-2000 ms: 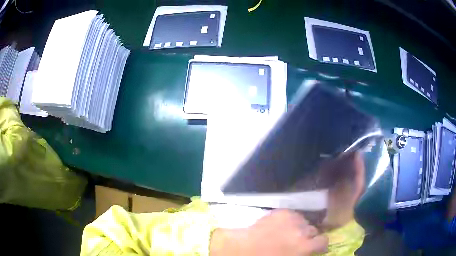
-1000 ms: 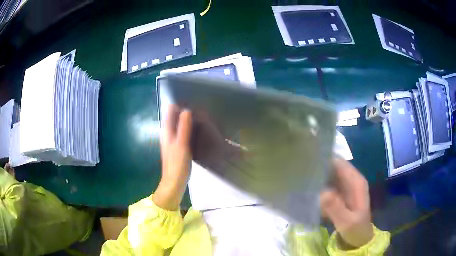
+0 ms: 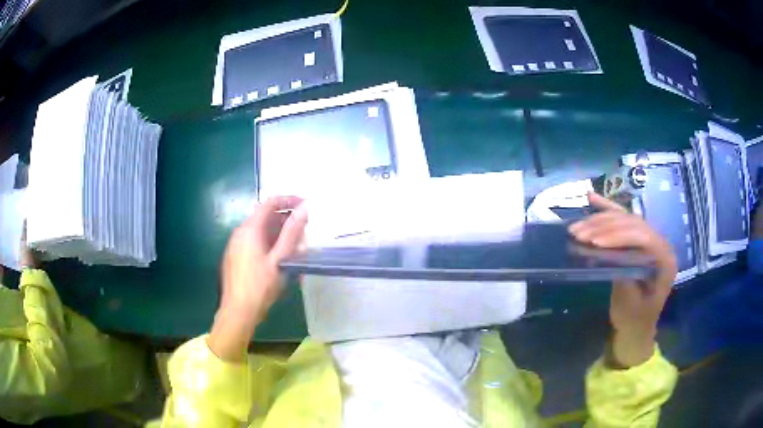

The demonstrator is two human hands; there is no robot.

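Note:
A dark tablet (image 3: pixel 468 257) is held nearly edge-on above the white work pile (image 3: pixel 410 305). My left hand (image 3: pixel 263 255) is at its left end, fingers and thumb at the edge. My right hand (image 3: pixel 627 251) grips its right end, fingers over the top face. The upper face is foreshortened and shows reflections; no logo or labels can be made out on it. A reference tablet (image 3: pixel 322 155), screen up with bright glare, lies on white sheets just beyond.
Tall white bundle (image 3: pixel 63 171) at left. Three sheet-backed tablets lie along the far side, one at far left (image 3: pixel 280 65). Right: crumpled white piece (image 3: pixel 560 196), small metal fixture (image 3: pixel 638 174), overlapping tablets (image 3: pixel 726 188). A person's yellow-green sleeve (image 3: pixel 50 343) at lower left.
The held tablet has turned from a tilted, blurred pose to nearly level and edge-on, and sits lower. My left hand has moved left and down; my right hand has moved up and right.

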